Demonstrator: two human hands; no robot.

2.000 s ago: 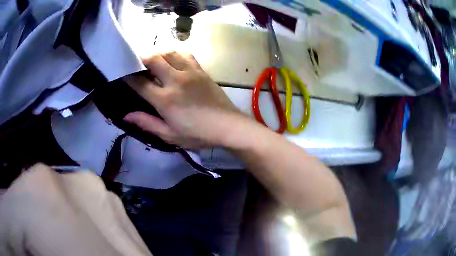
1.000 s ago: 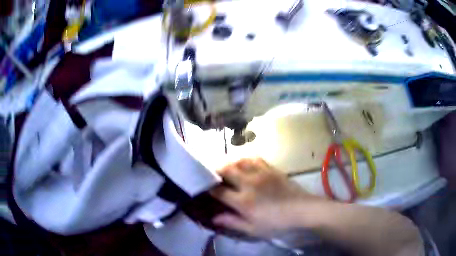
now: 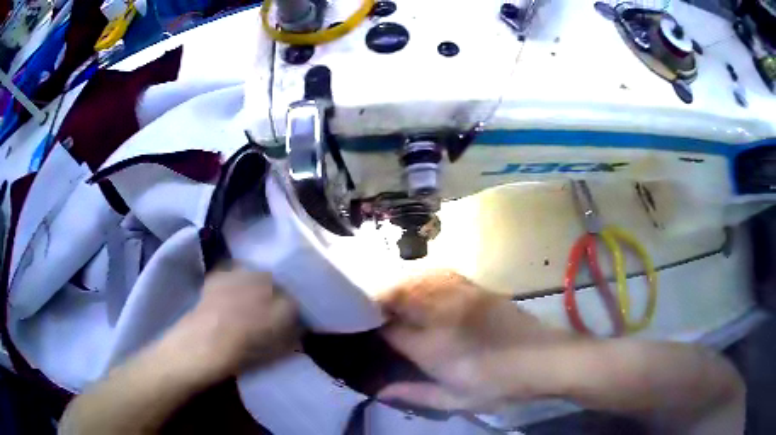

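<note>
A maroon garment with pale lilac-white backing (image 3: 183,280) spreads over the left of the machine bed, with dark maroon edges and folds. My left hand (image 3: 251,310) is blurred and grips a fold of it, left of a pale folded strip (image 3: 319,285). My right hand (image 3: 442,327) is closed on the right end of that strip, with dark cloth below its fingers. The cloth is in front of and left of the presser foot area (image 3: 413,242), which is lit very brightly. The needle cannot be made out.
Snips with red-orange and yellow handles (image 3: 611,280) lie on the cream bed to the right. The white sewing machine head (image 3: 553,102) with a blue stripe and JACK lettering spans the top. A shiny curved metal guard (image 3: 305,140) is at its left end.
The view has moved so the machine head shows more sharply. My left hand, out of view one second ago, is now on the cloth. My right hand still holds the strip's end.
</note>
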